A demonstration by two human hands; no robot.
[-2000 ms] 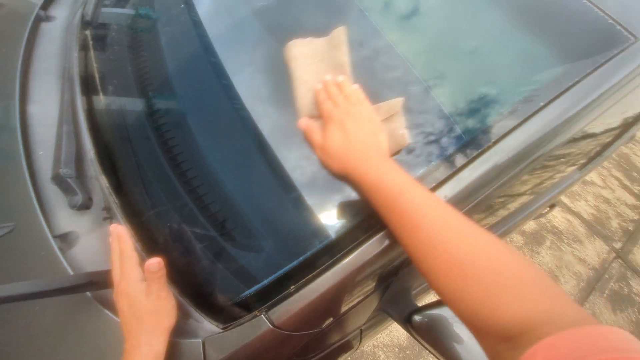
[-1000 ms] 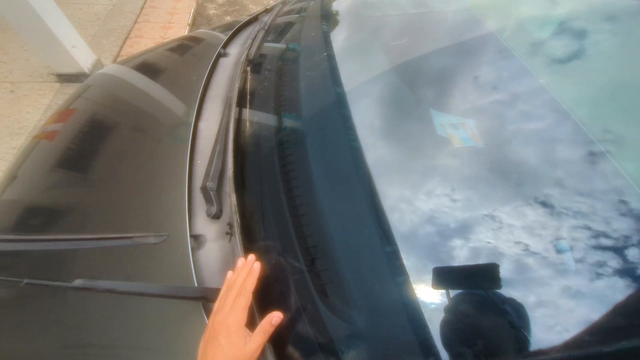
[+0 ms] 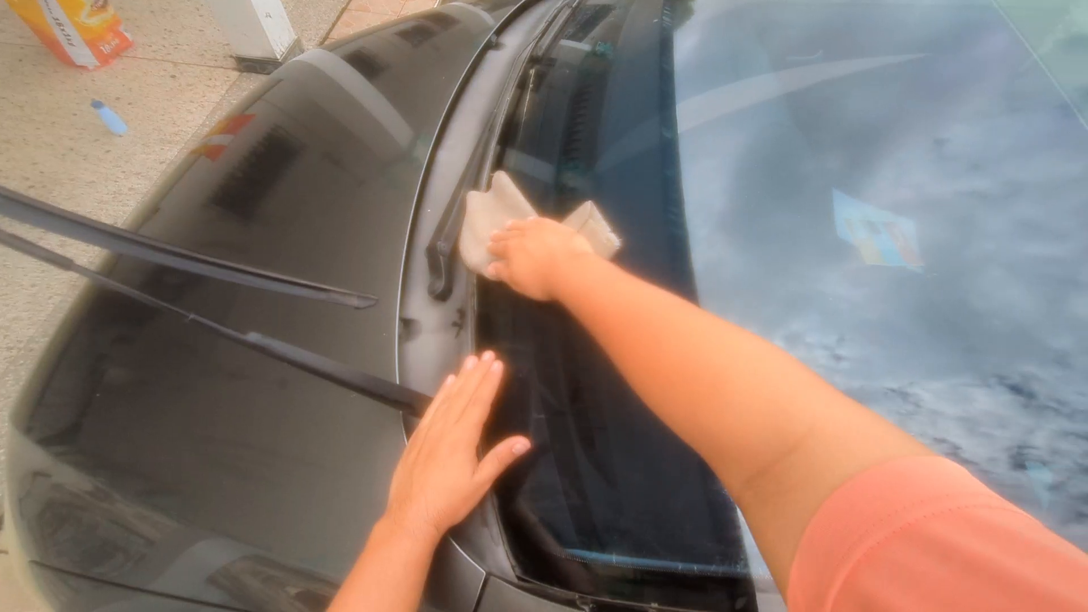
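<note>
A beige cloth [image 3: 499, 212] lies under my right hand [image 3: 541, 257], pressed against the lower edge of a car's windshield [image 3: 629, 408]. My right arm reaches across the glass. My left hand [image 3: 453, 446], holding nothing, rests with fingers together and thumb apart at the near lower corner of the windshield, beside the black wiper arm [image 3: 314, 361]. That wiper stands lifted away from the glass, its blade [image 3: 212, 268] stretching out over the hood. The far wiper arm [image 3: 439, 259] lies at the cowl, just left of the cloth.
The dark hood [image 3: 280, 408] fills the left side. Beyond it are a white post [image 3: 255, 30], an orange and white bag [image 3: 76, 30] bearing writing and a small blue object [image 3: 109, 117] on the pavement. A colored sticker or reflection [image 3: 878, 231] shows on the glass.
Two seconds ago my right hand and the cloth were higher on the windshield; one second ago they were out of view. Now they are at its lower edge. The view has shifted toward the hood.
</note>
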